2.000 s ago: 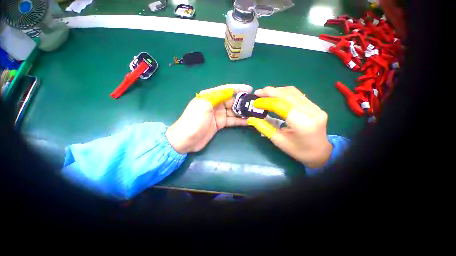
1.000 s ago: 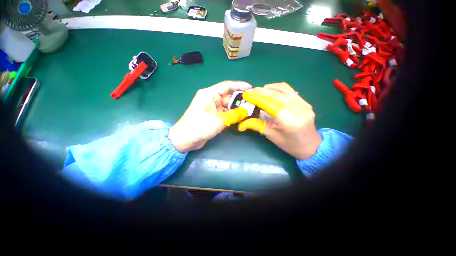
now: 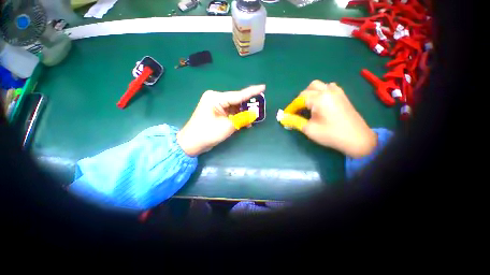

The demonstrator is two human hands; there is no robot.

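My left hand [image 3: 217, 115], with a yellow finger cot on the thumb, holds a watch case [image 3: 260, 107] above the green bench. The case has a dark face with white marks and a pale rim; my thumb covers its lower left part. My right hand [image 3: 325, 115], with yellow cots on thumb and index finger, pinches a small white piece [image 3: 281, 115], likely cloth or tissue, just right of the case and apart from it.
A red spring clamp [image 3: 130, 92] grips another watch case [image 3: 154, 68] at left. A key fob [image 3: 201, 58] and a white bottle [image 3: 249, 29] stand behind my hands. Red clamps [image 3: 395, 51] are heaped at right. A fan [image 3: 22, 21] and phone [image 3: 33, 115] are at far left.
My right hand has moved right, off the watch case, and the white piece now shows between its fingertips. My left hand still holds the case. The view has shifted slightly.
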